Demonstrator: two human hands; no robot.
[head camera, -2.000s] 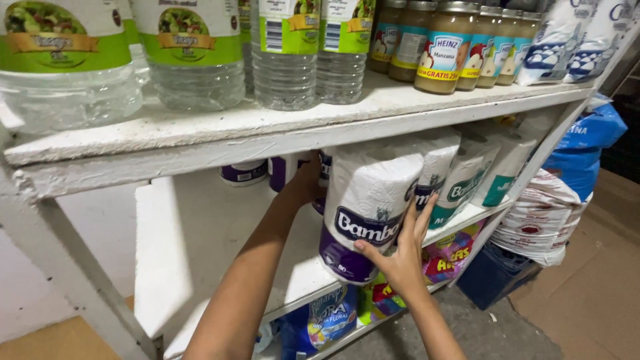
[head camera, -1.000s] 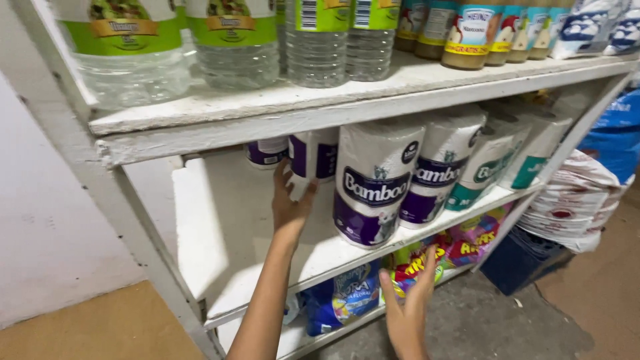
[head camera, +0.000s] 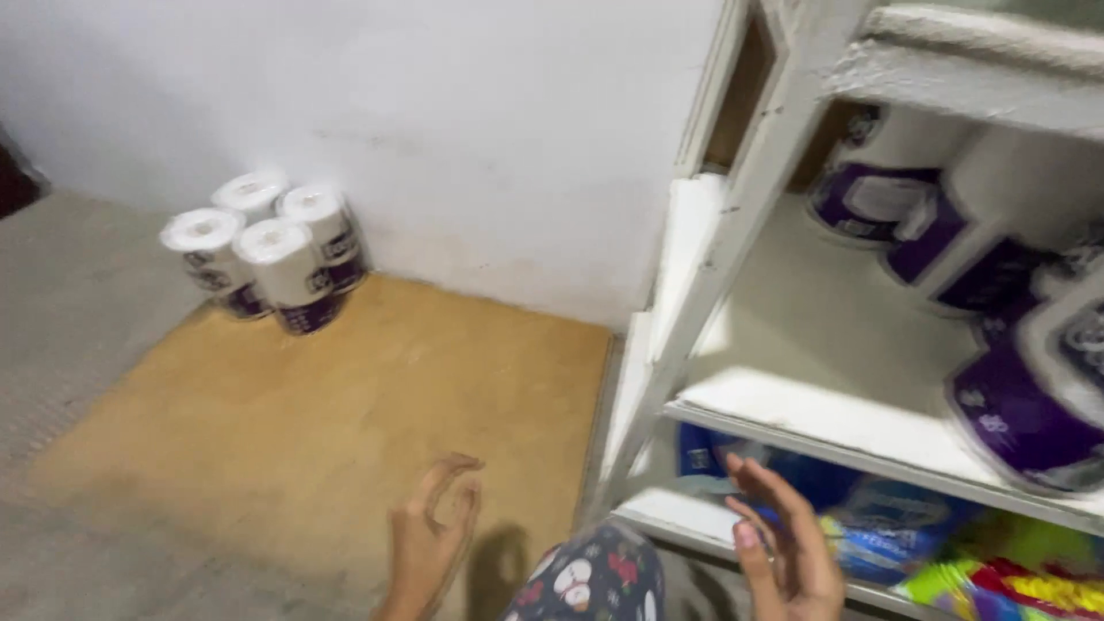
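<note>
My left hand (head camera: 435, 526) hangs over a tan board on the floor, fingers curled apart with nothing in them. My right hand (head camera: 780, 539) is beside the lower shelf's edge, also holding nothing, its fingers spread. Several wrapped paper towel rolls (head camera: 278, 263) with purple bands stand upright in a group at the board's far left corner, by the wall. On the middle shelf, at the right, more purple-banded paper towel rolls (head camera: 1026, 405) stand, the nearest one cut off by the frame's edge. The picture is blurred.
A white painted shelf unit (head camera: 746, 216) fills the right side. Its lower shelf holds blue bags (head camera: 897, 517) and a bright multicoloured bag (head camera: 1018, 586). The tan board (head camera: 371, 405) lies on grey floor against a white wall. My knee in patterned cloth (head camera: 595, 573) is at the bottom.
The view has swung far left, bringing the floor rolls into sight. Two seconds ago both my hands were at the rolls on the shelf; the right hand let go of one, and now both are away from them.
</note>
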